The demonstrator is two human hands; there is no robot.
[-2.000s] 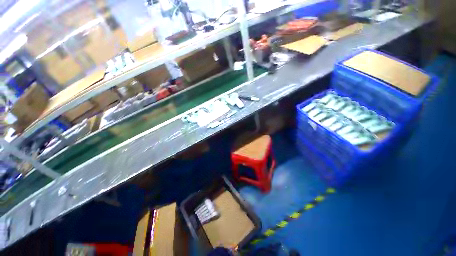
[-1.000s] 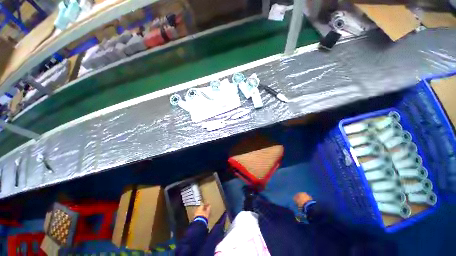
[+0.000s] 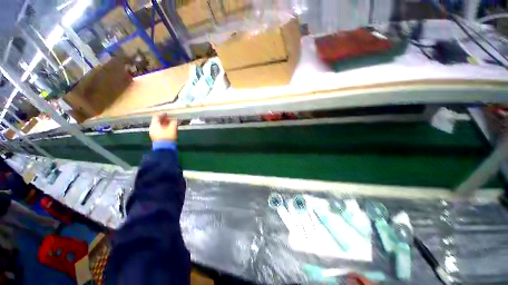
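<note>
My left hand (image 3: 163, 129) is raised at the front edge of the upper shelf (image 3: 334, 100), its fingers blurred against the edge; I cannot tell if it grips anything. My right hand (image 3: 358, 279) shows only as a small part at the bottom edge, by thin pale mint strips (image 3: 320, 271). Several mint fans (image 3: 299, 202) lie on and beside white sheets (image 3: 359, 247) on the silvery bench. A black-handled tool with a white tip (image 3: 428, 255) lies to their right. More mint fans (image 3: 201, 82) stand together on the upper shelf.
A green conveyor belt (image 3: 312, 153) runs between bench and shelf. Cardboard boxes (image 3: 256, 55) and a red item (image 3: 353, 44) sit on the shelf. Slanted metal posts (image 3: 484, 167) rise at both sides. A red stool (image 3: 62, 253) is low left.
The view has moved closer to the bench and up towards the shelf. My left hand has gone from low by the dark bin to the shelf edge. My right hand is now over the bench.
</note>
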